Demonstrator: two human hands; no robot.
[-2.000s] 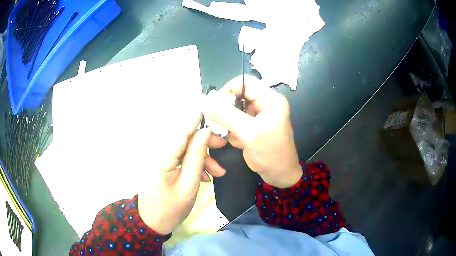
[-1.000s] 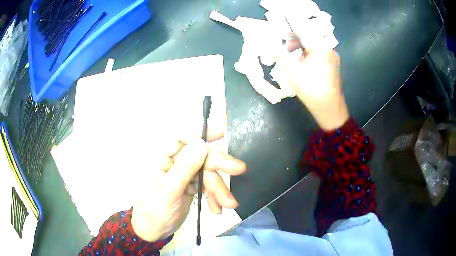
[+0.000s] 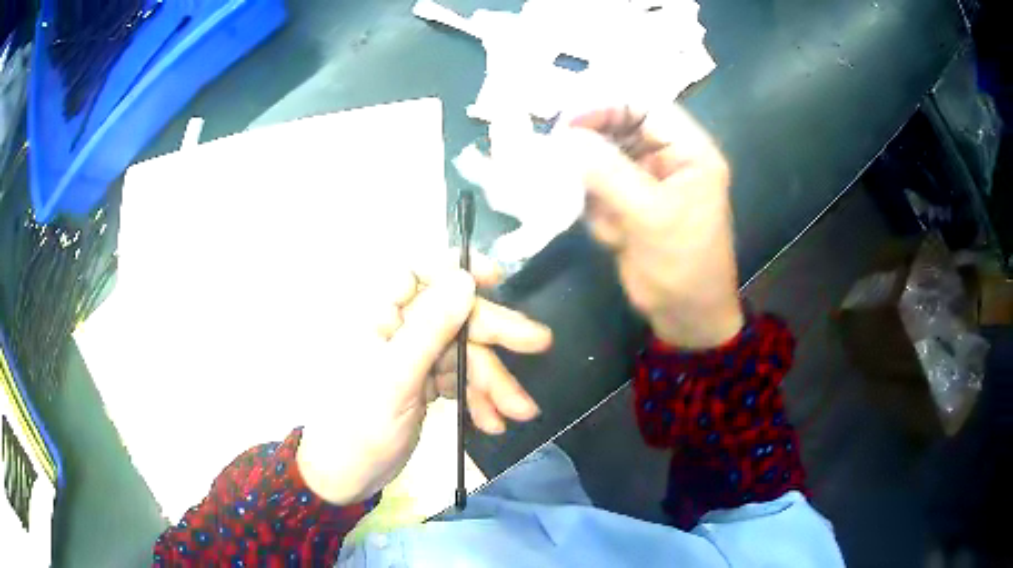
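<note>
My left hand (image 3: 405, 361) pinches a thin black cable-like piece (image 3: 462, 377) between thumb and fingers. The piece stands nearly upright in view, its thicker black sleeve above my thumb and its lower end over my blue clothing. My right hand (image 3: 655, 200) is over the lower part of the crumpled white wiping cloth (image 3: 600, 50), its thumb and index finger close together. A pale bit of cloth seems to lie at its fingertips, but overexposure and blur hide whether it is gripped. No needle shows.
White paper sheets (image 3: 278, 255) lie under my left hand. A blue bin (image 3: 144, 111) with black pieces stands at top left. Many thin dark pieces (image 3: 56, 288) lie below it, beside a yellow-edged tray (image 3: 31, 427). A box with clear plastic (image 3: 939, 333) is at right, beyond the bench edge.
Since one second ago, my right hand has moved down and left from the upper part of the cloth. My left hand still holds the black piece. Two seconds ago both hands were together.
</note>
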